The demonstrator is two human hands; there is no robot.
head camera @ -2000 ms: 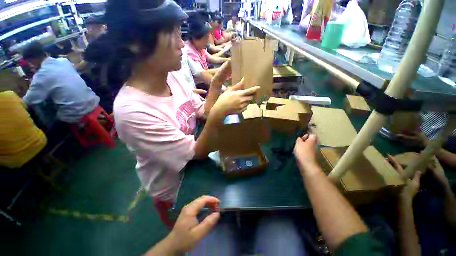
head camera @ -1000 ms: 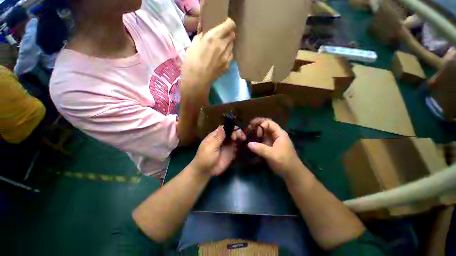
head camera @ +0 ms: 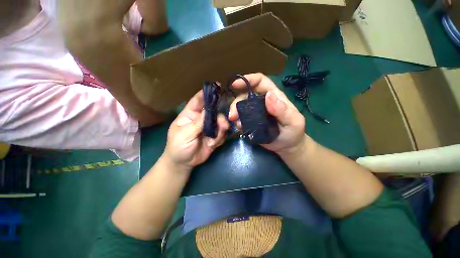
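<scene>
My right hand (head camera: 285,118) holds a black power adapter (head camera: 255,119), its prongs showing at the lower edge. My left hand (head camera: 187,132) holds the adapter's folded, bundled black cable (head camera: 211,109) upright. A short loop of cord runs from the adapter between the hands. The open mailer box (head camera: 202,63) stands just behind my hands with its brown lid up; its tray is hidden by my hands. A second black cable (head camera: 302,79), tied in a cross-shaped bundle, lies on the green bench to the right.
A neighbour in a pink shirt (head camera: 60,111) leans in at the left, an arm beside the box. Brown cartons (head camera: 297,19) and a flat blank (head camera: 386,33) lie beyond. A larger carton (head camera: 398,111) and a pale pipe (head camera: 411,159) are at right. The green bench edge is nearest me.
My hands came together; the adapter and its bundled cable are now held up apart in them. The view has tilted down and closer, and the second cable now shows clearly.
</scene>
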